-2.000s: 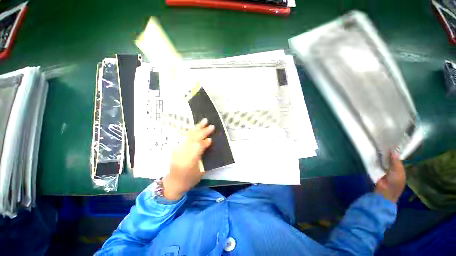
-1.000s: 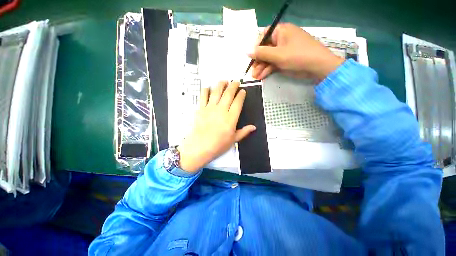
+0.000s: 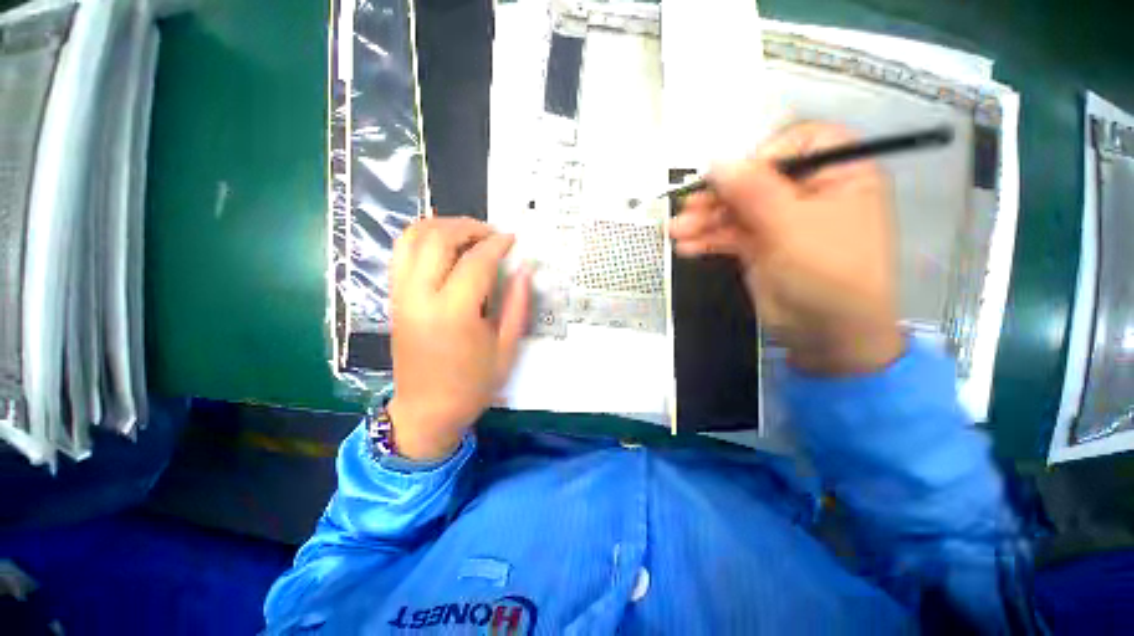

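Observation:
The silver-grey laptop bottom cover (image 3: 871,137) lies on white paper in front of me. A black adhesive strip (image 3: 718,360) with a white backing paper (image 3: 710,87) at its far end lies across the cover. My right hand (image 3: 815,249) is over the strip, blurred, and holds black tweezers (image 3: 858,152) like a pen, the tip pointing left above the cover. Whether a piece is at the tip cannot be told. My left hand (image 3: 448,323) is at the cover's left edge, fingers bent and partly blurred; nothing shows in it.
A glossy film-covered strip (image 3: 379,174) and a matte black strip (image 3: 455,112) lie left of the cover. A pile of covers with paper (image 3: 87,236) stands at the far left. Another cover on white paper (image 3: 1113,286) lies at the right edge. The bench is green.
My left hand has left the black strip and moved left to the cover's edge. My right hand has lowered, with the tweezers now nearly level. The view has shifted, so the bench items appear displaced.

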